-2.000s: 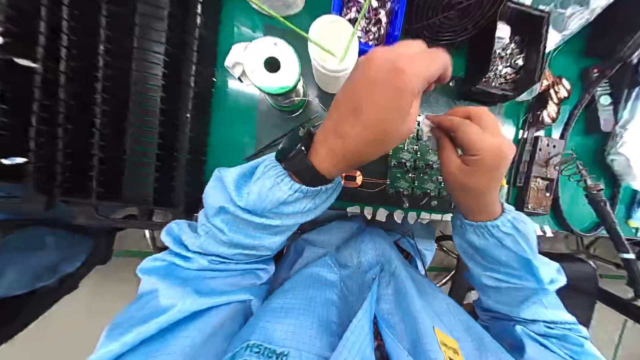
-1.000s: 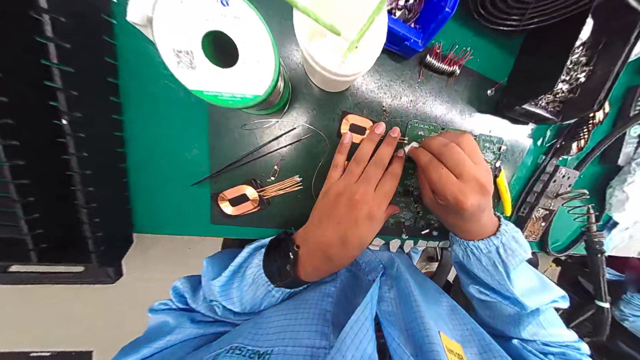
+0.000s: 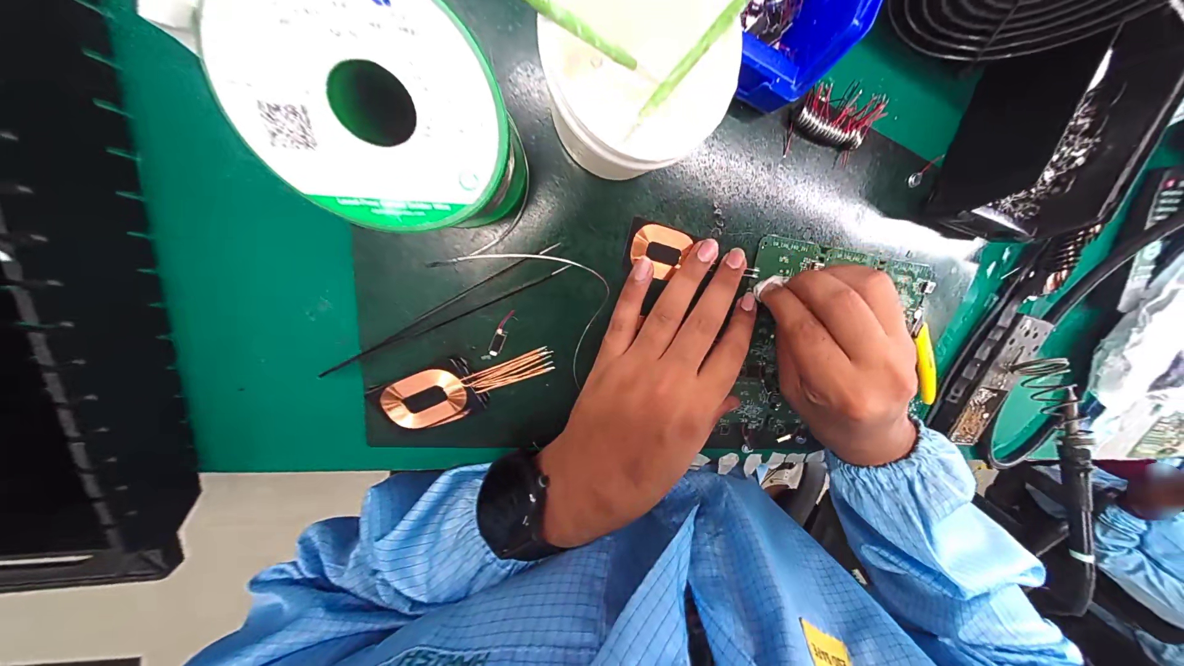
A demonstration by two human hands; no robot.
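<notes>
My left hand (image 3: pixel 647 407) lies flat, fingers spread, partly over a copper wire coil (image 3: pixel 650 250) on a black backing, its fingertips near thin leads at the edge of a green circuit board (image 3: pixel 763 370). Pinched in my right hand (image 3: pixel 842 351) is a small white wad (image 3: pixel 770 285), probably cloth or tissue, against the board's upper left part. Both hands hide much of the board. A second copper coil (image 3: pixel 424 399) with a bundle of copper leads rests on the dark mat at the left. Black tweezers (image 3: pixel 435 317) and a tiny component with a red wire (image 3: pixel 499 335) lie above it.
A solder wire spool (image 3: pixel 231 102) and a white tub (image 3: pixel 615 153) stand behind. A blue bin (image 3: pixel 805 65), a bundle of red-wired parts (image 3: pixel 832 120) and a black bin (image 3: pixel 1008 139) are farther right. Yellow-handled cutters (image 3: pixel 925 363) lie beside my right hand; a soldering iron (image 3: pixel 1073 462) stands at the right.
My left hand has come down from above the tub and spool area onto the coil beside the board. My right hand stays over the board with the white wad. The view has moved closer.
</notes>
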